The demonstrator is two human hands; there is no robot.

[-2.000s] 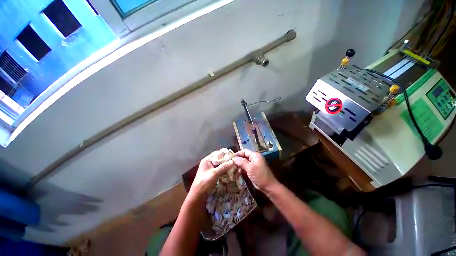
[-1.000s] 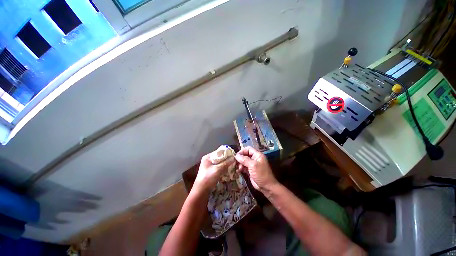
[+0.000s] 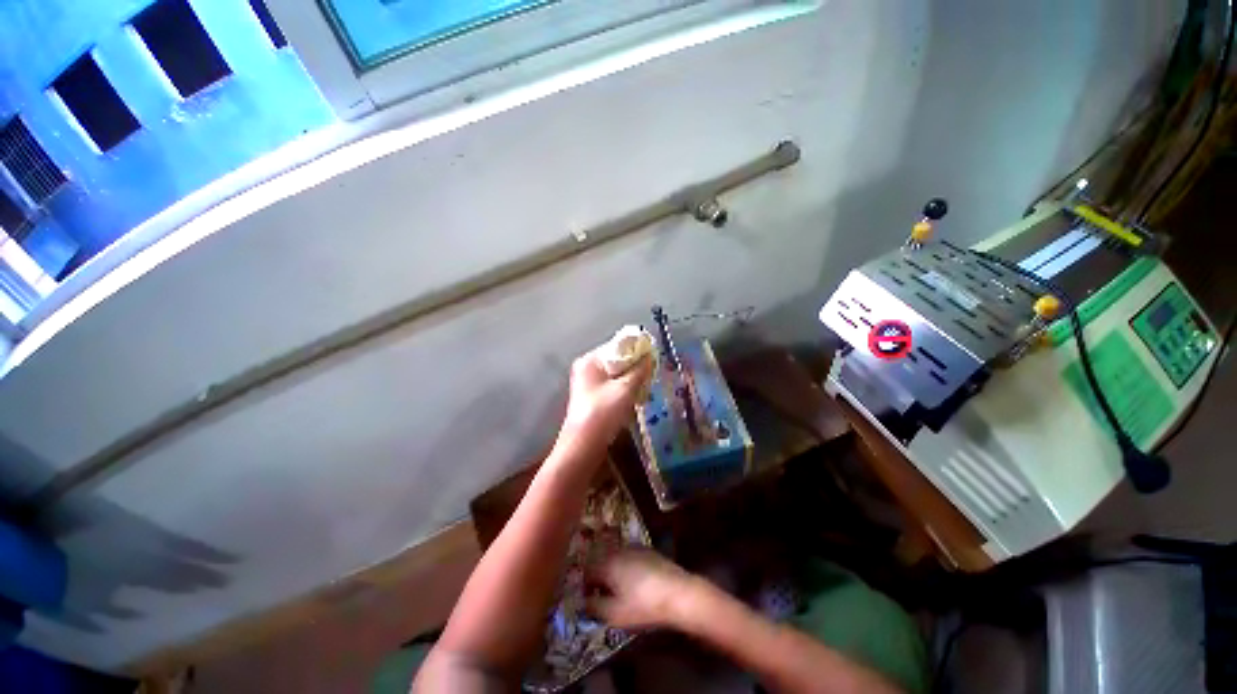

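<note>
My left hand (image 3: 606, 384) is raised above the box, beside the blue-sided fixture, and is closed around a small cream bundle (image 3: 628, 353) that shows at the top of the fist. My right hand (image 3: 635, 587) is down in the brown box (image 3: 505, 499) among loose pale cut pieces (image 3: 611, 515). Its fingers are blurred and partly hidden, so I cannot tell whether they hold a piece. The near side of the box is partly covered by my forearms.
The blue-sided fixture (image 3: 705, 468) with dark upright rods stands right of the box. A large cream and green machine (image 3: 1045, 447) is on a wooden stand at the right. A grey plastic stool or chair (image 3: 1126, 630) is at lower right. A wall pipe (image 3: 448, 288) runs behind.
My hands were together at the bundle; now they are apart. My left hand has risen with the bundle and my right hand has dropped into the box. The view has tilted up slightly.
</note>
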